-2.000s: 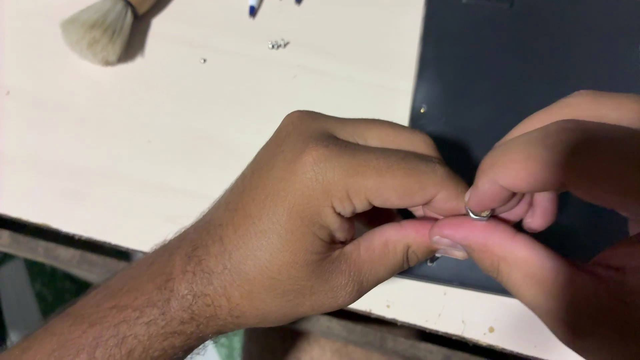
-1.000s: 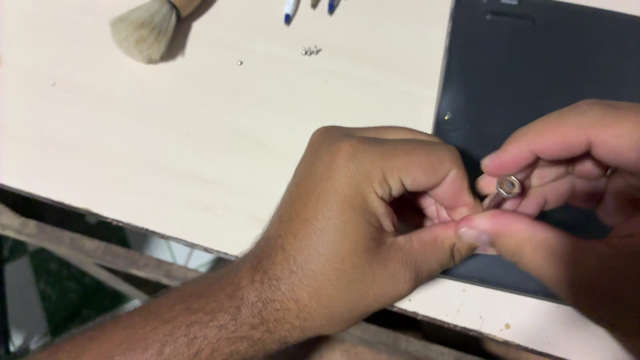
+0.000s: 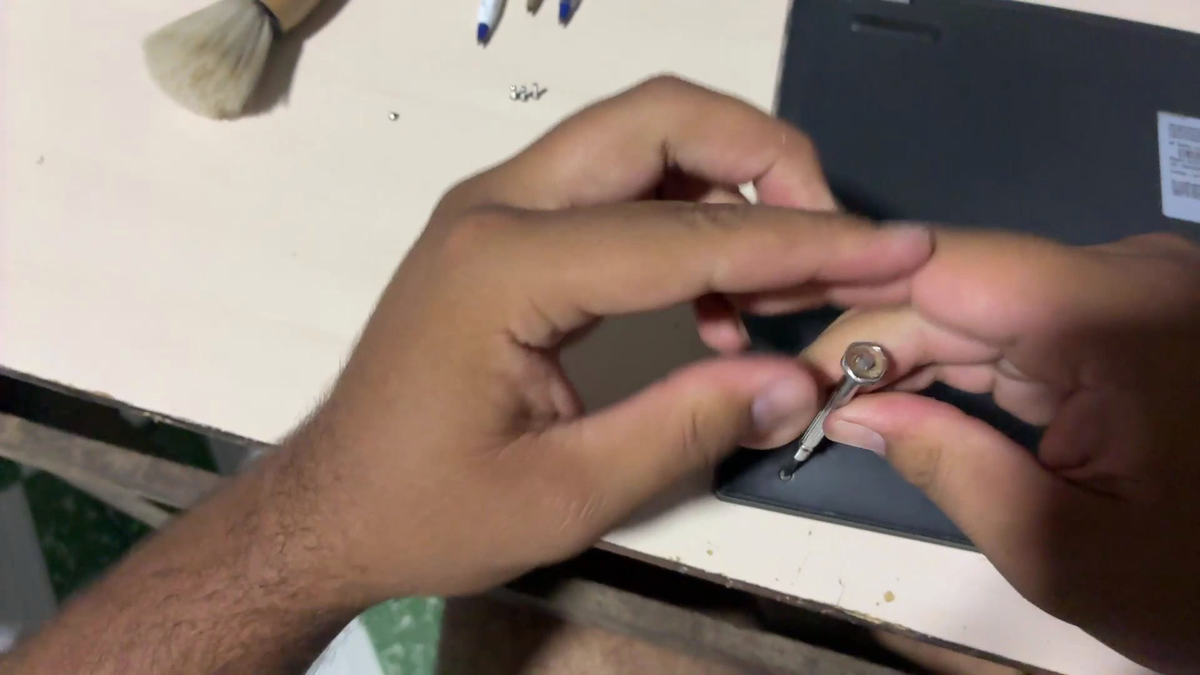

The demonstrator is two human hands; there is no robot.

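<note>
A small metal precision screwdriver [image 3: 827, 412] leans over the near left corner of a dark laptop's bottom cover [image 3: 947, 112], its tip at a screw hole [image 3: 787, 475]. My right hand [image 3: 1022, 375] grips the screwdriver between thumb and fingers. My left hand [image 3: 581, 328] is spread beside it, thumb tip close to the shaft, index fingertip against my right index finger. Nothing shows held in the left hand. Several small screws [image 3: 527, 93] lie in a cluster on the pale tabletop, and a single screw [image 3: 394, 116] lies to their left.
A soft-bristled brush [image 3: 211, 56] lies at the table's top left. Blue-tipped pens [image 3: 488, 21] reach in at the top edge. The table's near edge [image 3: 675, 565] runs below my hands, with wooden bars and a green-and-white floor beneath. A white label is on the cover at right.
The screwdriver's tip is now visible at the corner screw hole, where my fingers covered that area before. My left fingers have opened out from their pinch, and the index finger has extended toward the right hand.
</note>
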